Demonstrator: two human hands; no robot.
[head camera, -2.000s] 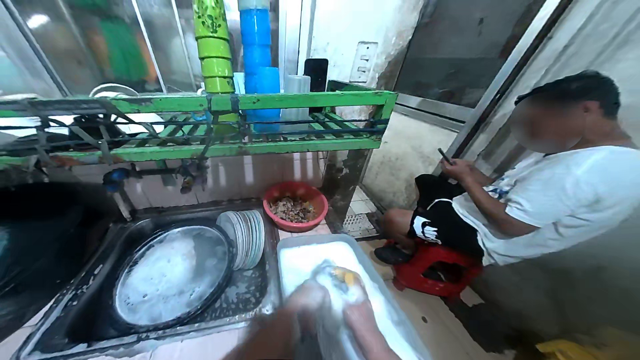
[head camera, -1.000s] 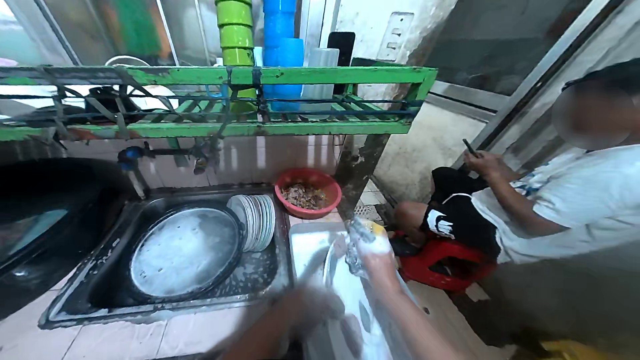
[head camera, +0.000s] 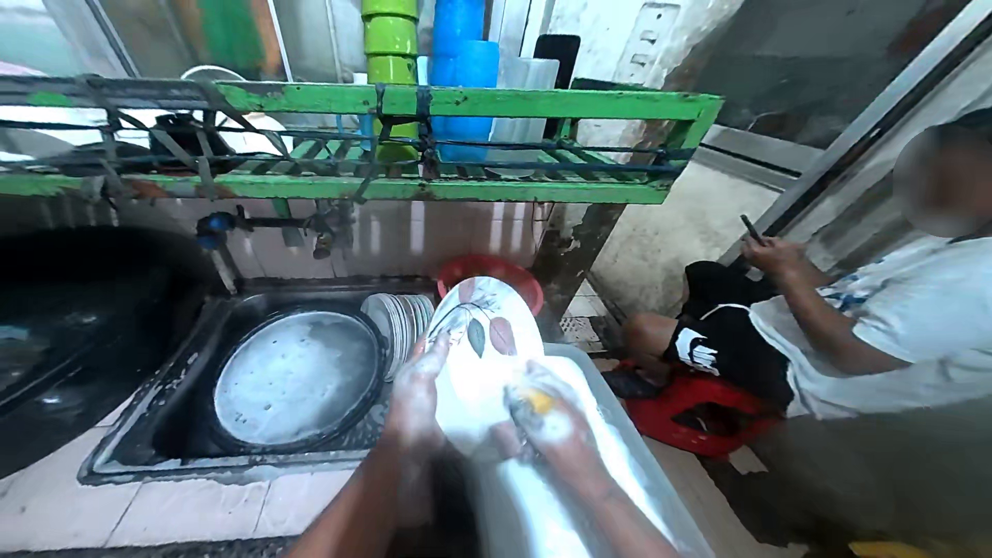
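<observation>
A white plate with a leaf pattern (head camera: 488, 333) is held up over a plastic tub of suds (head camera: 573, 364). My left hand (head camera: 418, 395), wet with foam, grips the plate by its left edge. Against the plate's lower right, my right hand (head camera: 546, 426) holds a soapy scrubbing sponge (head camera: 539, 401), partly yellow. Left of the tub, several plates (head camera: 399, 325) stand on edge in the sink (head camera: 178, 457), beside a large round pan (head camera: 298, 380) filled with foamy water.
Behind the plate is a red basin (head camera: 527, 283). A green rack (head camera: 465, 190) with stacked cups spans above the sink. A large black vessel (head camera: 85, 333) lies at left. To the right, a person (head camera: 876, 325) sits on a red stool (head camera: 697, 418), holding a phone.
The patterned plate is now raised and faces the camera between my hands, where a second ago my hands were low over the tub. The view has shifted somewhat.
</observation>
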